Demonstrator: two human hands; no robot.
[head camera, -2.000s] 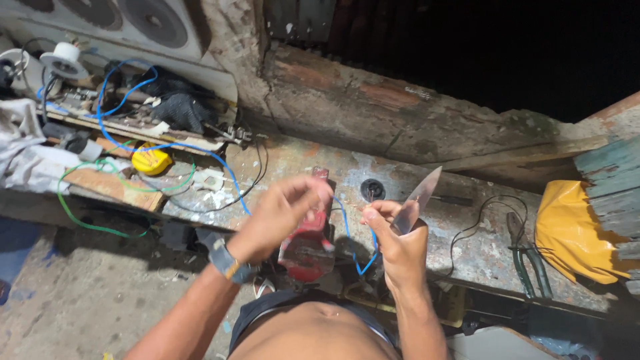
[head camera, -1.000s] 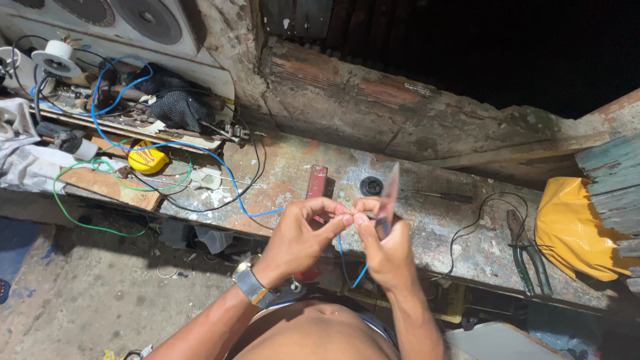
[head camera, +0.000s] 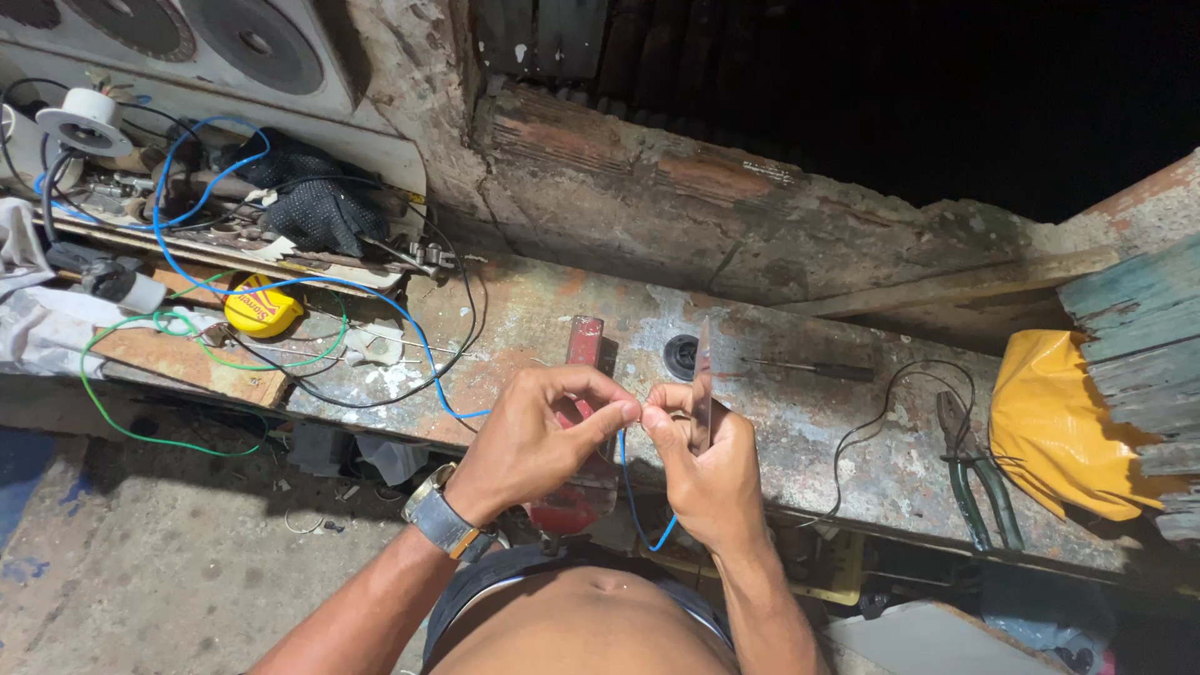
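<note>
My left hand (head camera: 548, 436), with a watch on its wrist, pinches the end of a blue wire (head camera: 631, 487) between thumb and forefinger. Its fingertips meet those of my right hand (head camera: 698, 450) over the bench. A knife blade (head camera: 703, 384) sticks up from my right hand, held in the fingers, while thumb and forefinger pinch at the wire end. The handle is hidden by the hand. Below the hands the blue wire hangs in a loop. Partly behind my left hand lies a red metal tool (head camera: 584, 347), perhaps a vise. A round black part (head camera: 681, 355) lies beyond my right hand.
On the wooden bench (head camera: 525, 291) lie a screwdriver (head camera: 825, 368), pliers (head camera: 975, 478) and a black wire (head camera: 844, 441). A yellow tape measure (head camera: 262, 307), green wire (head camera: 131, 433) and cluttered board (head camera: 309, 272) are at left. A yellow bag (head camera: 1059, 422) stands at right.
My two hands, apart two seconds ago, have come together at the fingertips. The knife blade in my right hand, tilted before, now points nearly straight up.
</note>
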